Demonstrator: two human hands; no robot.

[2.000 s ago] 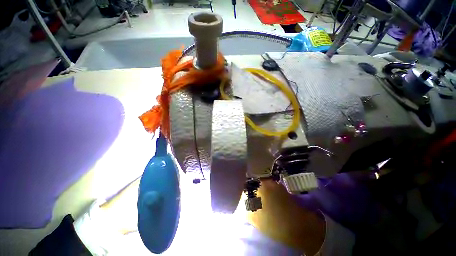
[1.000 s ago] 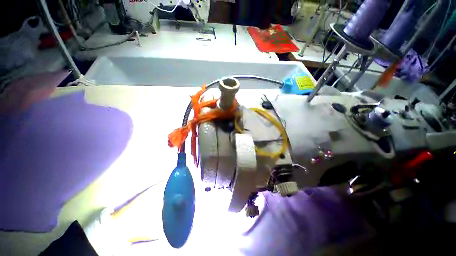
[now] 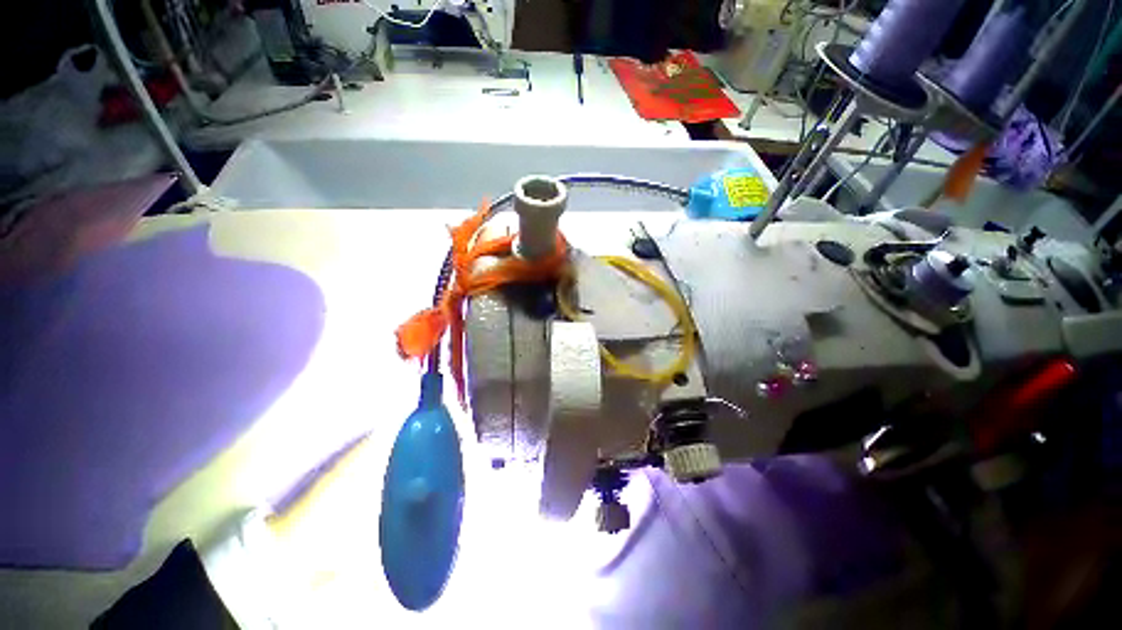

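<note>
Purple cloth (image 3: 738,542) lies under the sewing machine head (image 3: 572,406), with a thin dark line across it. Its left part is lost in white glare. My left hand (image 3: 277,554) is a washed-out shape at the lower left, beyond a black sleeve (image 3: 172,597); its fingers blur into the glare, so its grip cannot be told. My right hand cannot be made out. The needle area is hidden by the head and glare. A large flat purple panel (image 3: 148,382) lies on the table at the left.
A blue lamp (image 3: 422,505) hangs left of the head on a dark flexible neck. An orange strip (image 3: 505,273) is tied around the post; a yellow ring (image 3: 680,314) lies on the head. Purple thread cones (image 3: 904,43) stand upper right. A white trough (image 3: 468,175) runs behind the table (image 3: 369,283).
The view has shifted, so the machine sits lower and smaller than two seconds ago. The brown hand area seen then right of the needle is gone, and purple cloth shows there.
</note>
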